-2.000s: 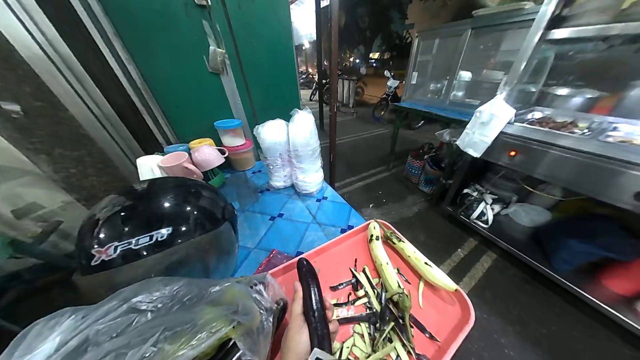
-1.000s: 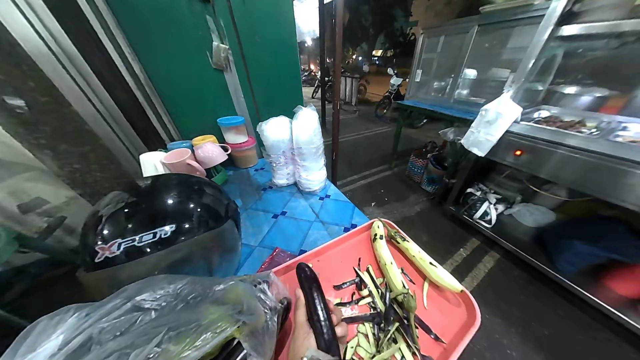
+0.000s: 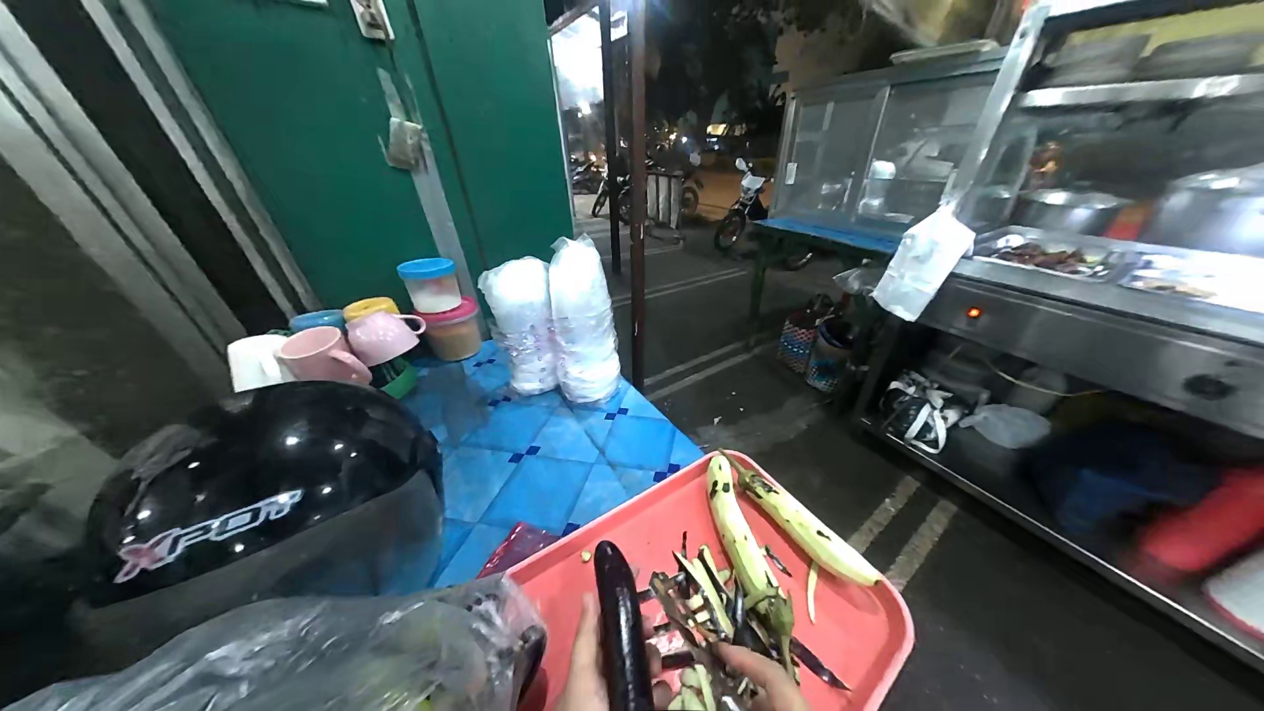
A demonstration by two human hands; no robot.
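A dark purple, unpeeled eggplant point(image 3: 620, 632) stands almost upright in my left hand point(image 3: 585, 667), its rounded end pointing away from me. My right hand point(image 3: 758, 679) is at the bottom edge of the view, just right of it, gripping what looks like a knife point(image 3: 681, 614) whose blade lies over the peelings. Two peeled, pale green eggplants, the left one point(image 3: 739, 538) and the right one point(image 3: 815, 528), rest on the far right part of a pink plastic tray point(image 3: 874, 657). Dark and pale strips of peel point(image 3: 713, 597) are heaped between them and my left hand.
Left of the tray are a clear plastic bag point(image 3: 296, 657) with green contents and a black helmet point(image 3: 267, 484). Cups point(image 3: 326, 355), lidded containers point(image 3: 452, 331) and two wrapped stacks point(image 3: 553, 326) stand on the blue tiled-pattern table point(image 3: 538, 484). A metal food counter point(image 3: 1096, 331) is at the right.
My right hand has come into view over the peelings with the knife-like tool. My left hand still holds the dark eggplant, and the two peeled ones have stayed put.
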